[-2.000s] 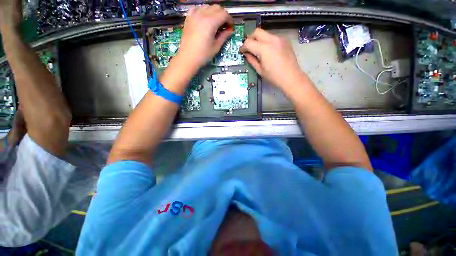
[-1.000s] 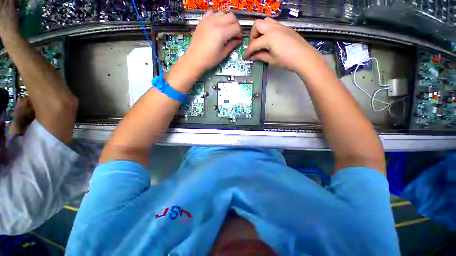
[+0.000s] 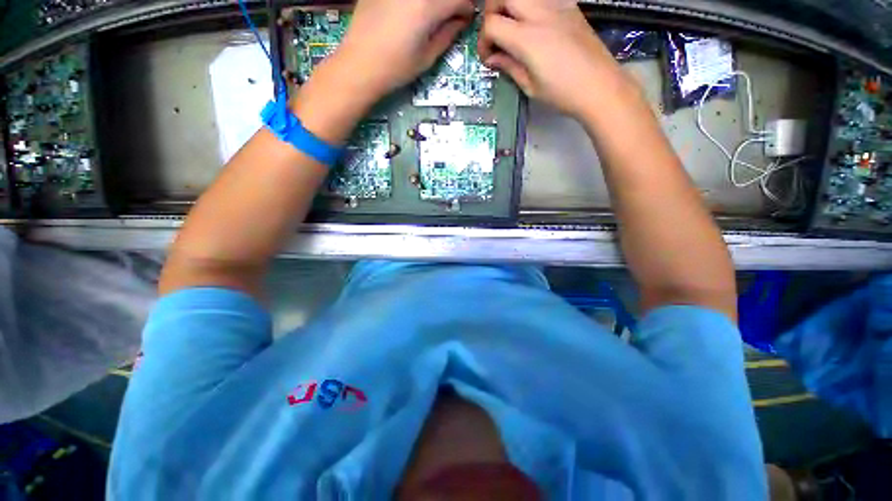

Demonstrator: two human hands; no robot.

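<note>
A dark carrier [image 3: 506,186] holds several green circuit boards [image 3: 457,161] in the channel in front of me. My left hand [image 3: 416,39], with a blue wrist strap [image 3: 301,135] and cord, is over the upper part of the carrier at the picture's top edge. My right hand [image 3: 533,54] is just right of it, above the upper right board [image 3: 455,80]. The fingers of both hands are bent and close together, partly cut off by the top edge. Whether they hold a part cannot be seen.
A white sheet [image 3: 240,98] lies left of the carrier. Right of it lie a silvery-black bag [image 3: 699,70] and a white adapter [image 3: 784,137] with a looped cord. More board carriers stand at far left [image 3: 49,122] and far right [image 3: 866,147]. White clothing [image 3: 59,313] of another person shows at left.
The view has shifted, and the orange heap seen one second ago is out of the picture. Both hands are now at the top edge. The other person's raised arm at left has gone.
</note>
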